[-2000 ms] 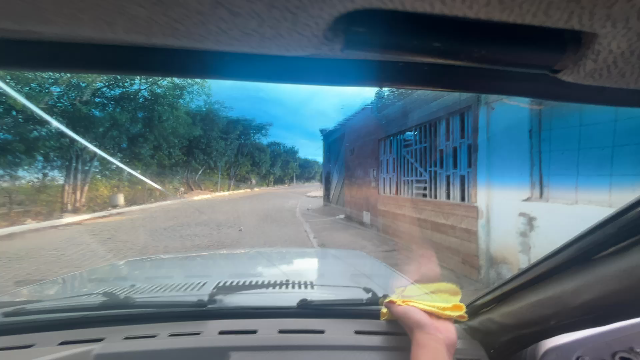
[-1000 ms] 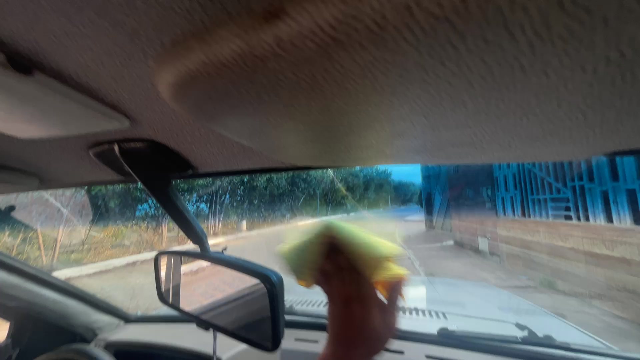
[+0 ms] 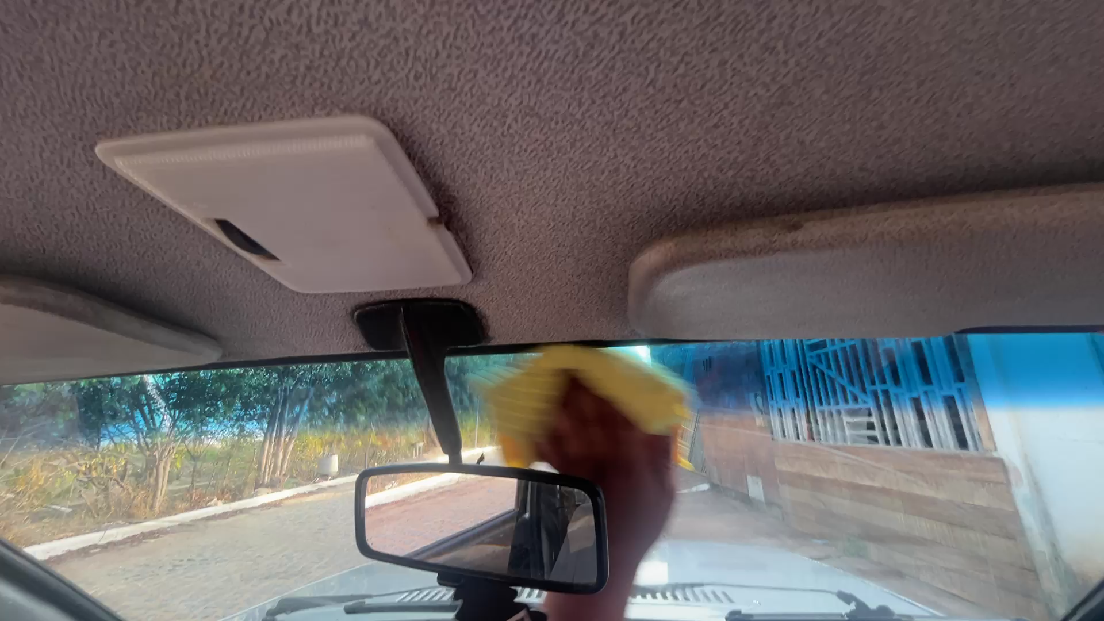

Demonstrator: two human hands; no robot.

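My right hand (image 3: 617, 466), blurred by motion, is raised behind the rear-view mirror (image 3: 479, 528) and just to its right. It holds a folded yellow cloth (image 3: 595, 388) spread against the inside of the windshield (image 3: 724, 517), near the glass's upper edge. The fingers lie over the cloth, and the wrist passes down behind the mirror's right end. My left hand is out of the picture.
A pale plastic dome light (image 3: 302, 207) is fixed to the textured headliner (image 3: 552, 112). Sun visors flank it, one at the right (image 3: 862, 267) and one at the left (image 3: 86, 323). The black mirror stem (image 3: 431, 397) hangs beside the cloth. Wipers lie outside, over the hood.
My right hand, with the cloth, has gone from the windshield's lower right corner to its upper middle beside the mirror. The view has swung up and left.
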